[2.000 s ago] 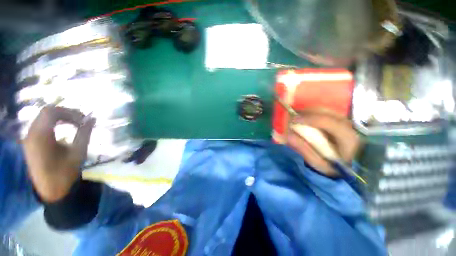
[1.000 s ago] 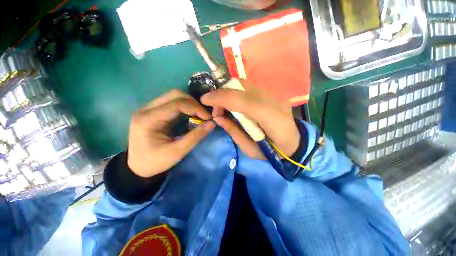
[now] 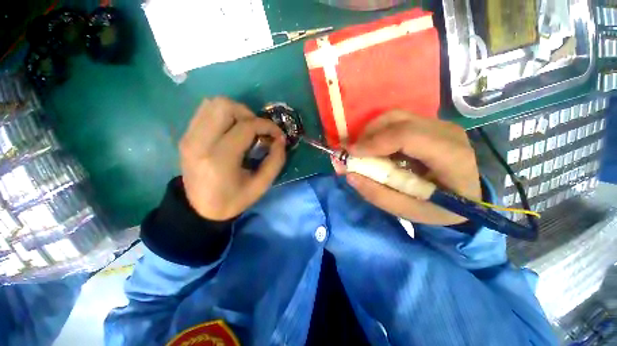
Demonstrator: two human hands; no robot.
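Note:
My right hand [image 3: 413, 165] holds a soldering iron [image 3: 389, 177] like a pen, by its cream grip, with the dark blue end and yellow wire behind. Its thin metal tip points left, at the right edge of a round black unit [image 3: 284, 121] on the green mat. My left hand [image 3: 230, 155] is at the left side of the unit, fingers curled around a small dark component [image 3: 257, 151], held close to the unit. The fingers partly cover the unit's left side. I cannot tell if the tip touches it.
A red pad [image 3: 379, 78] with cream tape lies beyond my right hand. Tweezers [image 3: 298, 37] lie between it and a white sheet [image 3: 208, 34]. A metal tray [image 3: 473, 110] is at upper right. Blister trays stand left [image 3: 51, 216] and right [image 3: 555, 145]. Black units [image 3: 101, 32] are at upper left.
My hands met over the mat, then moved apart. My left hand now holds the dark component at the unit. The iron's tip has swung down from near the white sheet to the unit.

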